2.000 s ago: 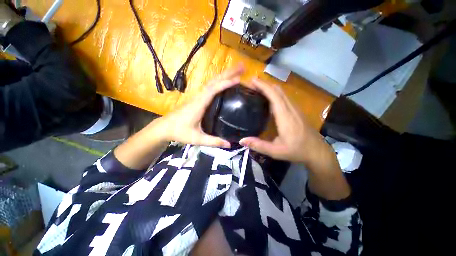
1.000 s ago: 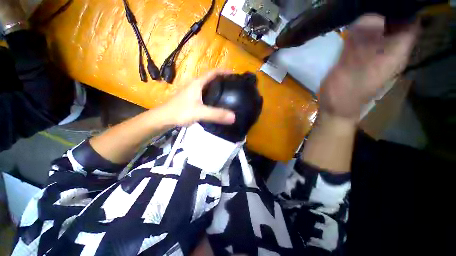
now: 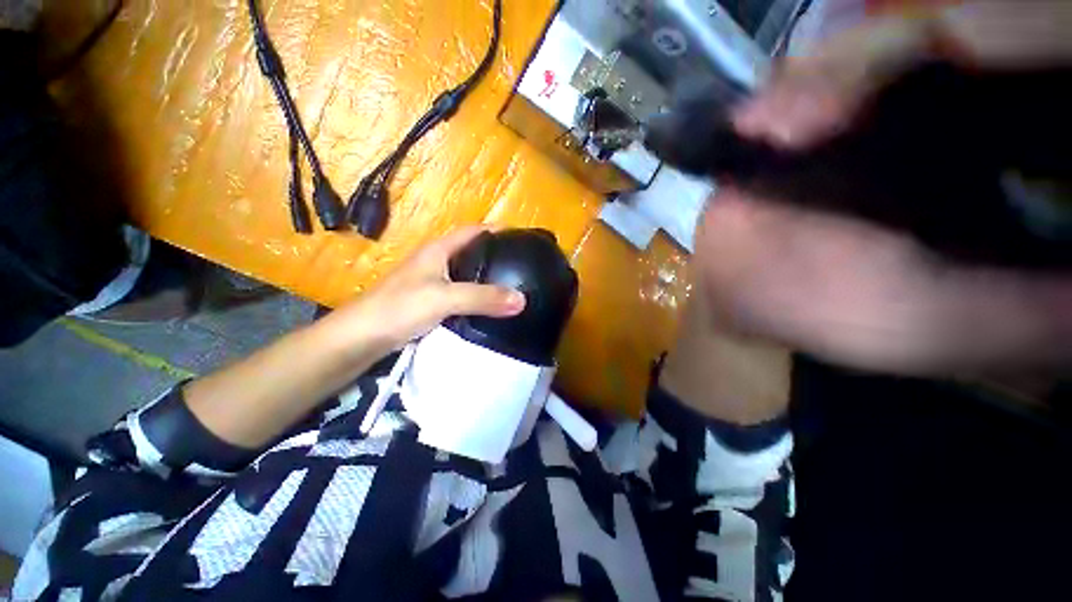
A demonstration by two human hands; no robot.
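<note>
My left hand (image 3: 441, 288) holds the glossy black ball head (image 3: 531, 282) of a dome camera, thumb across its front. The camera's white body (image 3: 476, 398) rests against my lap below it, with a white antenna stick (image 3: 570, 421) on each side. My right hand (image 3: 735, 253) is at the right, heavily blurred, away from the camera and beside the dark, blurred powered driver (image 3: 705, 132). Whether it grips the driver cannot be told.
Black pigtail cables (image 3: 370, 194) lie on the orange table (image 3: 212, 129). A metal screw feeder (image 3: 611, 118) stands beyond the camera, with white sheets (image 3: 658, 206) beside it. More blurred skin shows at upper right; whose it is cannot be told. Another person's dark sleeve (image 3: 53, 212) is at left.
The camera was between both hands, then only in my left; it now sits lower, showing more white body. My right hand moved off to the right. The view shifted.
</note>
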